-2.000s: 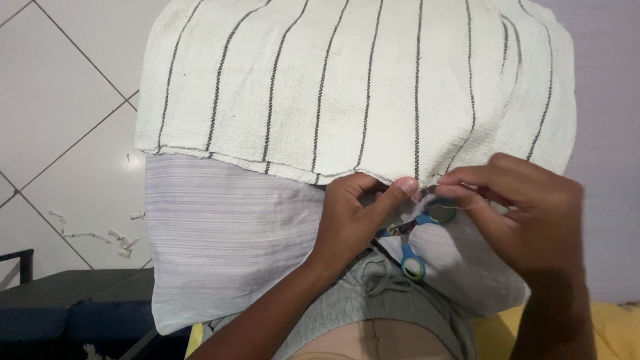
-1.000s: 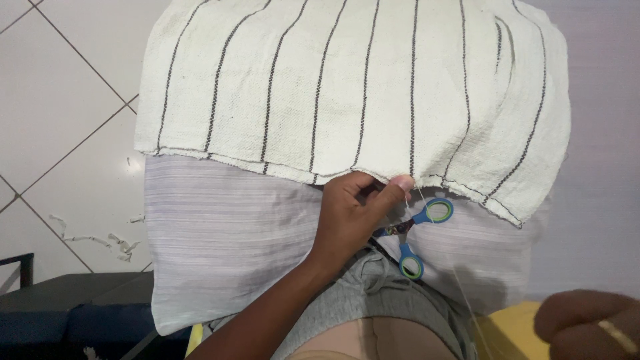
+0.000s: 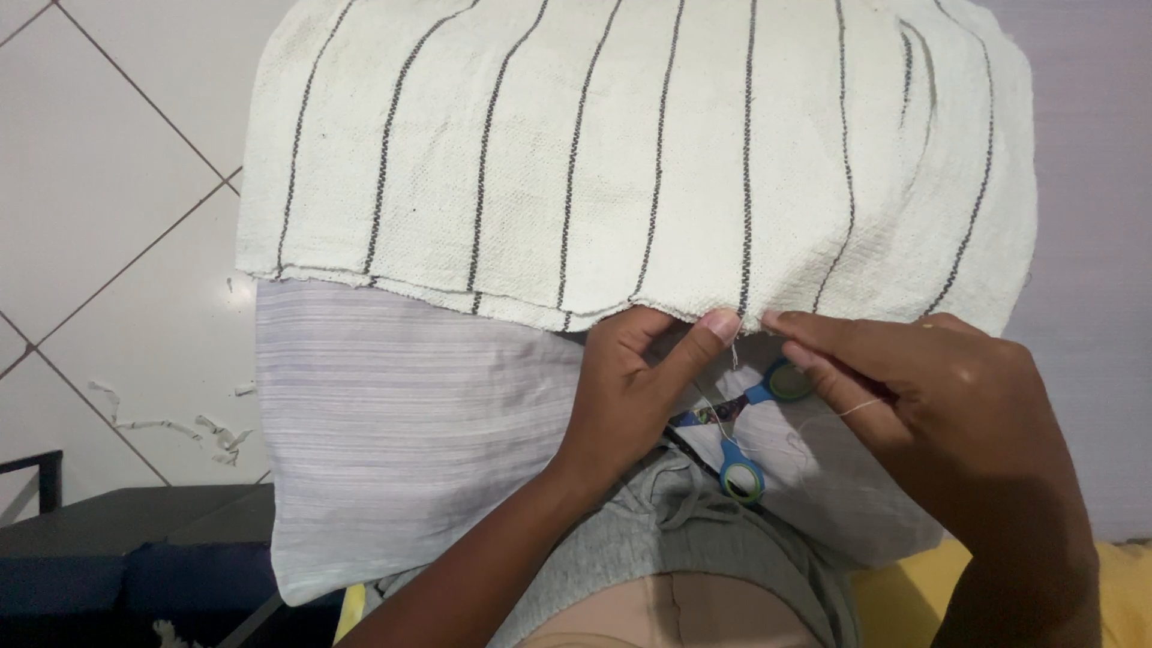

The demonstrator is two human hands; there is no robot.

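Note:
A white woven cloth with thin dark stripes point(image 3: 612, 162) lies over a pale striped pillow point(image 3: 405, 414) on my lap. My left hand point(image 3: 634, 382) pinches the cloth's near edge between thumb and fingers. Just to its right, the fingertips of my right hand point(image 3: 927, 405) are at the same edge, with a thin white thread point(image 3: 841, 414) running by its fingers. Whether a needle is between them cannot be made out. Scissors with blue and green handles point(image 3: 742, 472) rest partly open on the pillow below my hands, the thread crossing over them.
Thread or cloth scraps point(image 3: 220, 436) lie on the tiled floor point(image 3: 117, 216) at the left. A dark piece of furniture point(image 3: 171, 513) stands at the lower left. Yellow fabric point(image 3: 909, 594) shows at the lower right, and a pale lilac surface point(image 3: 1093, 270) extends along the right side.
My right hand was at the cloth's edge, then low at the right with a thread stretched out, and is now back at the edge. My left hand has kept its pinch on the cloth.

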